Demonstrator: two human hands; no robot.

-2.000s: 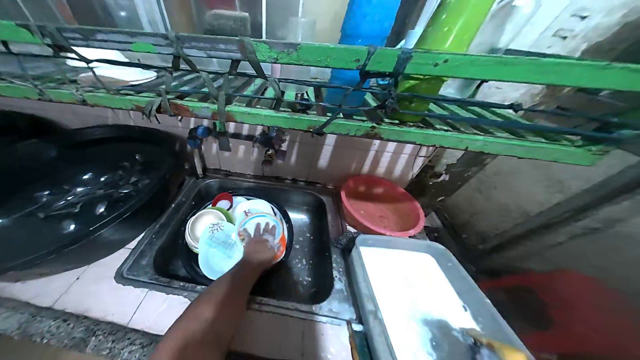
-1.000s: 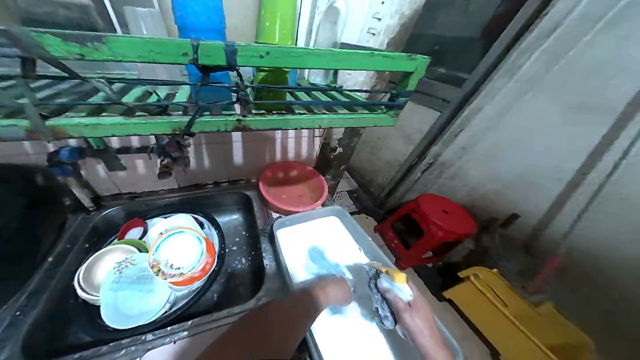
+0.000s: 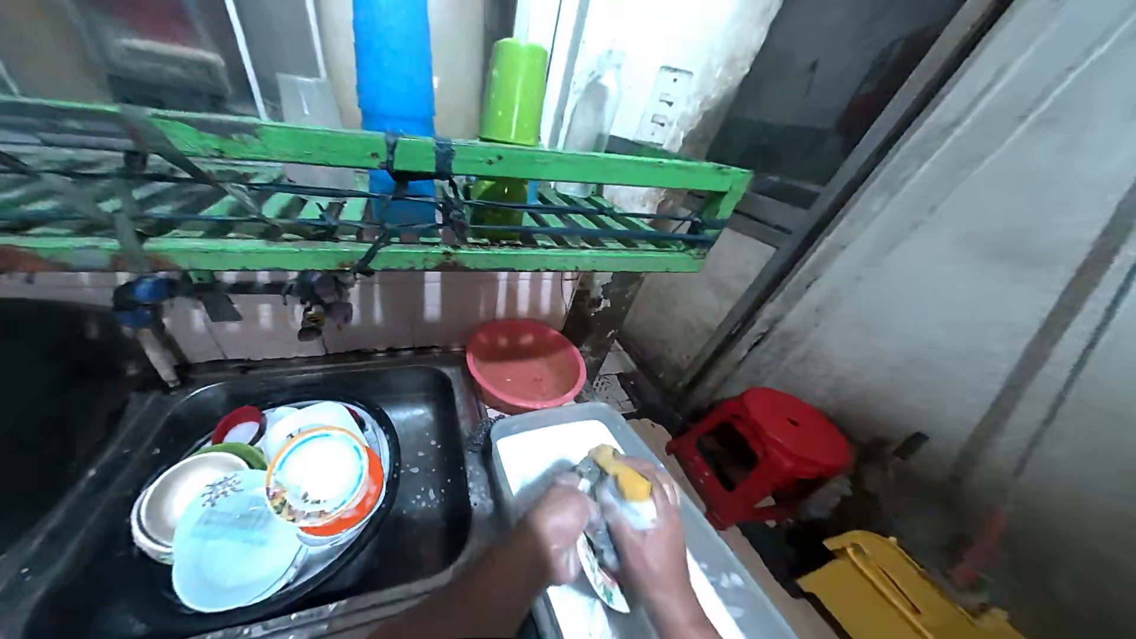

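Observation:
Over a grey plastic tub (image 3: 515,437) of whitish liquid, both my hands are together. My right hand (image 3: 648,524) is shut on a soapy yellow sponge (image 3: 626,477) with a dark scouring cloth or mesh (image 3: 599,532) beside it. My left hand (image 3: 564,524) grips a plate with a patterned rim (image 3: 601,575), seen nearly edge-on between the hands and blurred. In the black sink (image 3: 430,497) to the left, a black basin (image 3: 390,444) holds stacked bowls and plates, among them an orange-rimmed plate (image 3: 318,475) and a pale blue plate (image 3: 232,541).
A red plastic basin (image 3: 525,366) stands behind the tub. Above runs a green slatted rack (image 3: 568,257) with blue and lime-green containers (image 3: 515,93). Taps (image 3: 319,306) are on the tiled wall. A red stool (image 3: 772,453) and a yellow plastic object (image 3: 905,590) are at right.
My left hand, on the dishes in the sink two seconds ago, has moved right to the tub and joined my right hand at the sponge. The view has swung right.

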